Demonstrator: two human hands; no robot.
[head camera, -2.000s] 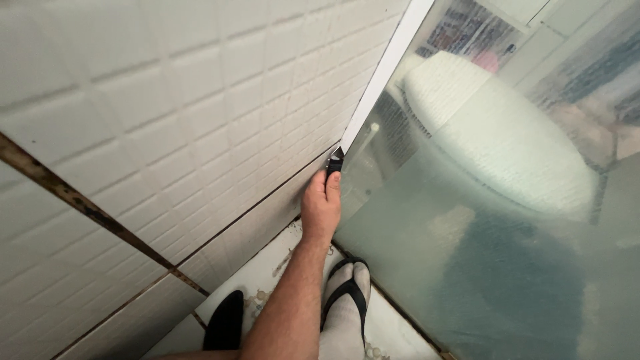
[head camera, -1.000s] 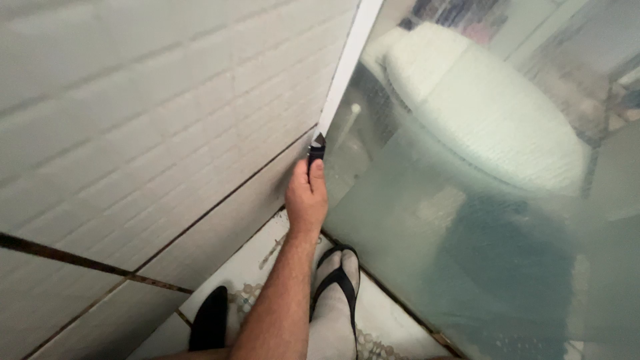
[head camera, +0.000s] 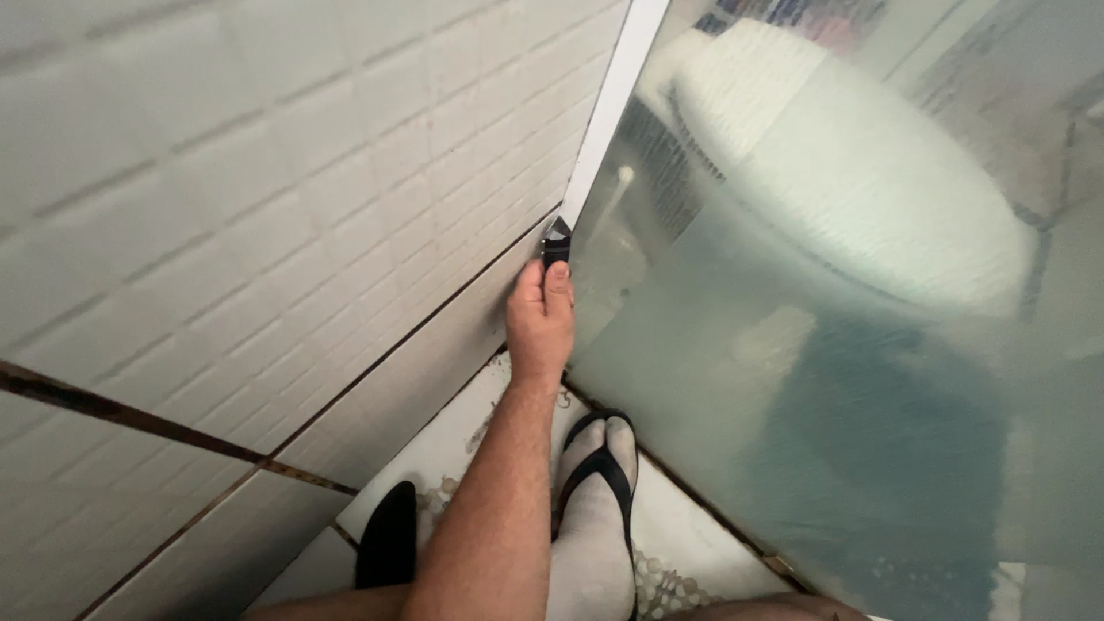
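My left hand (head camera: 542, 319) is closed around a black-handled tool with a short metal blade (head camera: 556, 248), possibly a utility knife. The blade points up and away from me, at the lower end of a white vertical frame strip (head camera: 611, 112), where the white tiled wall (head camera: 345, 172) meets a glass panel (head camera: 690, 362). A dark joint line (head camera: 414, 332) in the wall runs up to that same spot. Most of the handle is hidden inside the fist. Whether the blade tip touches the joint or the strip I cannot tell. My right hand is out of view.
Behind the wet-looking glass is a white toilet with its lid down (head camera: 871, 172). Below my arm, a foot in a black flip-flop (head camera: 599, 483) stands on the patterned floor tiles (head camera: 457, 431), close to the glass's bottom edge. Another black flip-flop (head camera: 388, 535) is nearer the wall.
The hand still holds the tool at the corner; only small shifts of the blade against the frame strip show. The view has shifted somewhat.
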